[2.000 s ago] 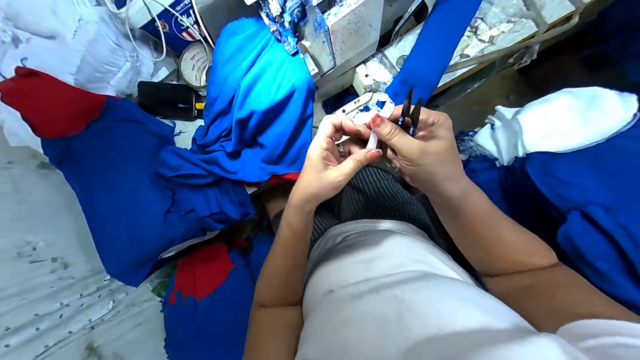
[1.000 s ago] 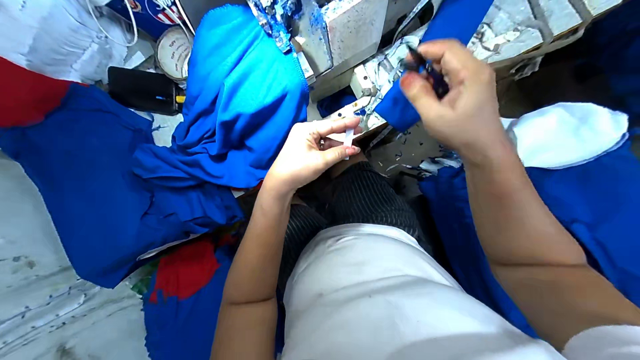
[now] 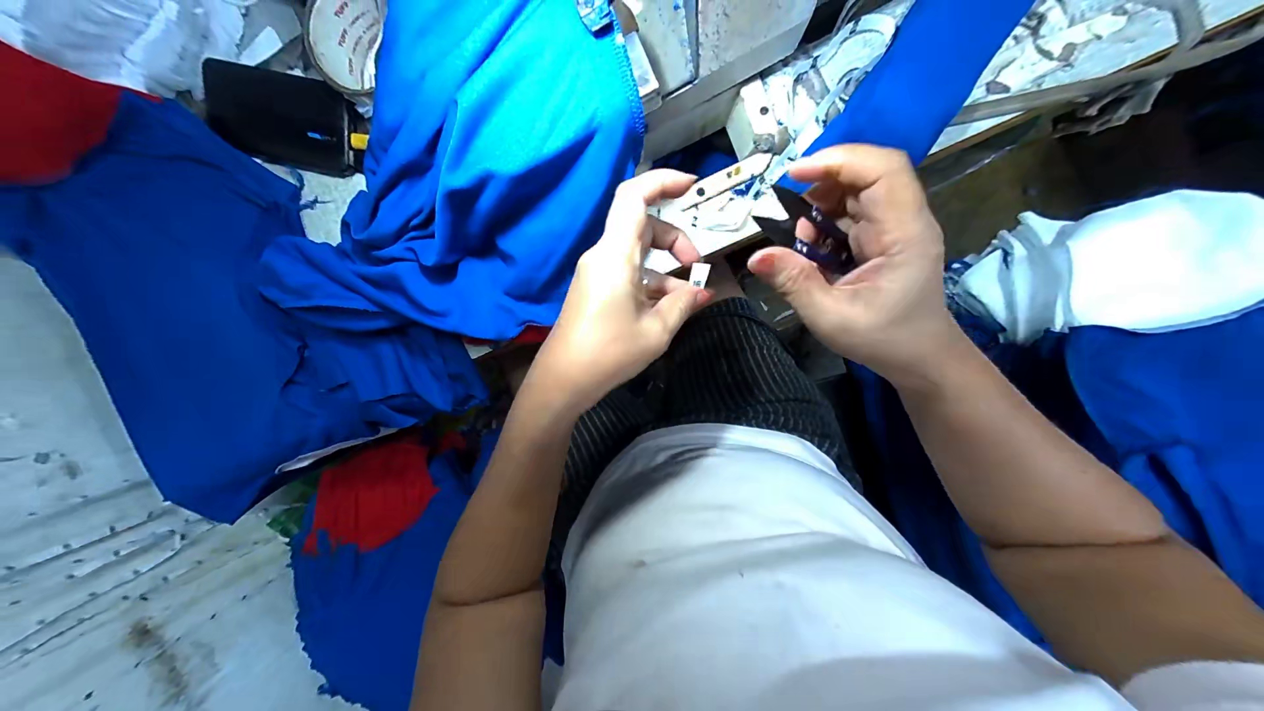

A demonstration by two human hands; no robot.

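Observation:
Between thumb and fingertips, my left hand (image 3: 632,281) pinches a small white garment label (image 3: 699,275) that bears writing. Just to its right, my right hand (image 3: 874,252) holds dark thread snips (image 3: 810,232), whose blades point left toward the label without touching it. Both hands are above my lap in striped dark trousers, near the edge of a sewing machine table. Bright blue fabric (image 3: 513,148) hangs over the table to the left of my left hand. A blue fabric strip (image 3: 913,84) runs up behind my right hand.
Blue garment pieces (image 3: 188,296) with red parts lie at the left, beside a black case (image 3: 276,114) and a tape roll (image 3: 344,39). A sewing machine base (image 3: 726,49) stands ahead. White cloth (image 3: 1165,262) lies on blue fabric at the right.
The right hand with the snips went up and away from the left hand, then came back down near it. The left hand keeps its pinch on the small label.

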